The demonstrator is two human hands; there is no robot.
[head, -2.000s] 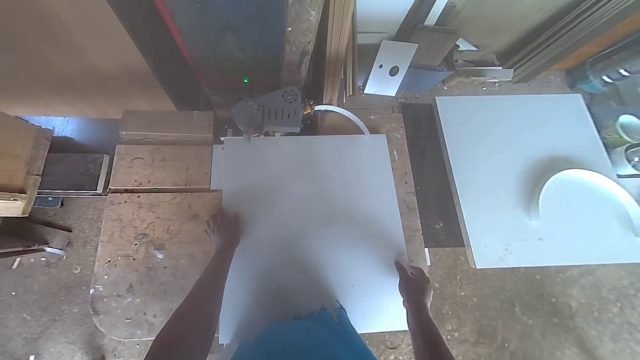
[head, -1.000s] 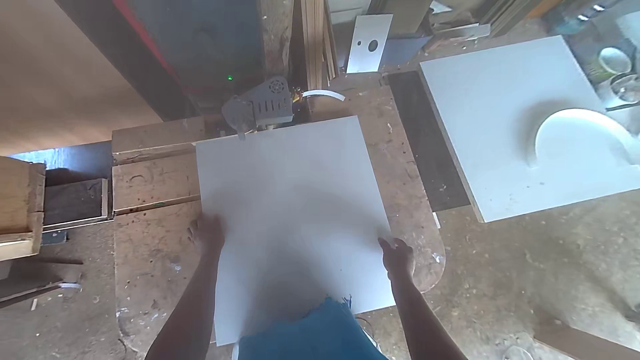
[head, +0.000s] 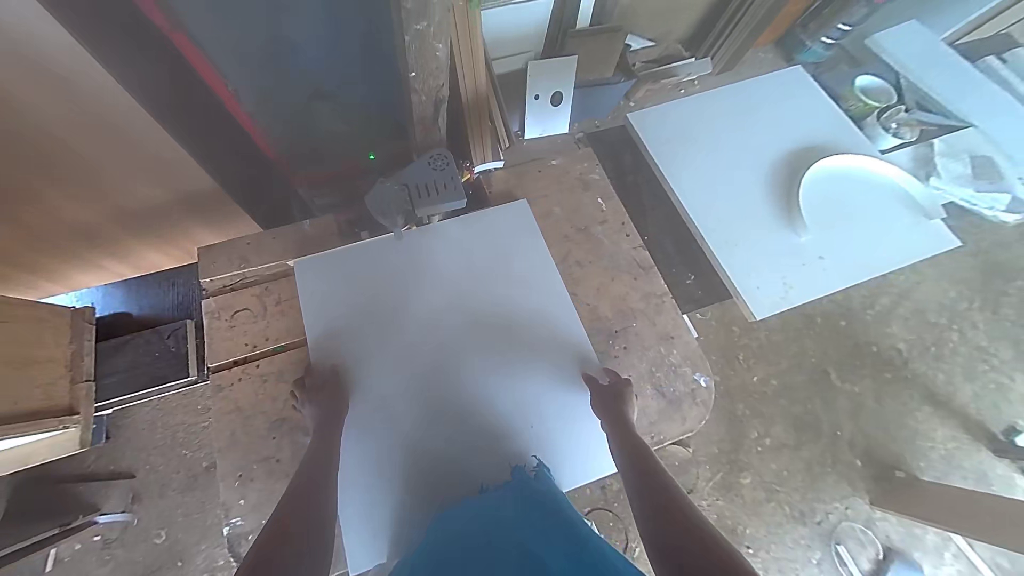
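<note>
A large white panel [head: 448, 336] lies flat on a worn wooden workbench [head: 640, 320], its near edge against the blue shirt. My left hand [head: 322, 394] grips the panel's left edge, and my right hand [head: 611, 396] holds its right edge with the thumb over the top. At the far edge of the panel sits a grey machine head with a vented housing [head: 436, 188]. A short white strip [head: 489, 166] lies just right of that housing.
On the right lies another white panel [head: 720, 184] with a curved white strip [head: 868, 164] on it. Cups [head: 874, 90] stand beyond. A small white plate with holes [head: 550, 96] leans at the back. Wooden boxes [head: 40, 360] are at the left.
The white strip curving out beside the machine head has shortened. The far edge of the panel no longer lines up as before with the bench. Both hands stay at the panel's sides. The view has turned.
</note>
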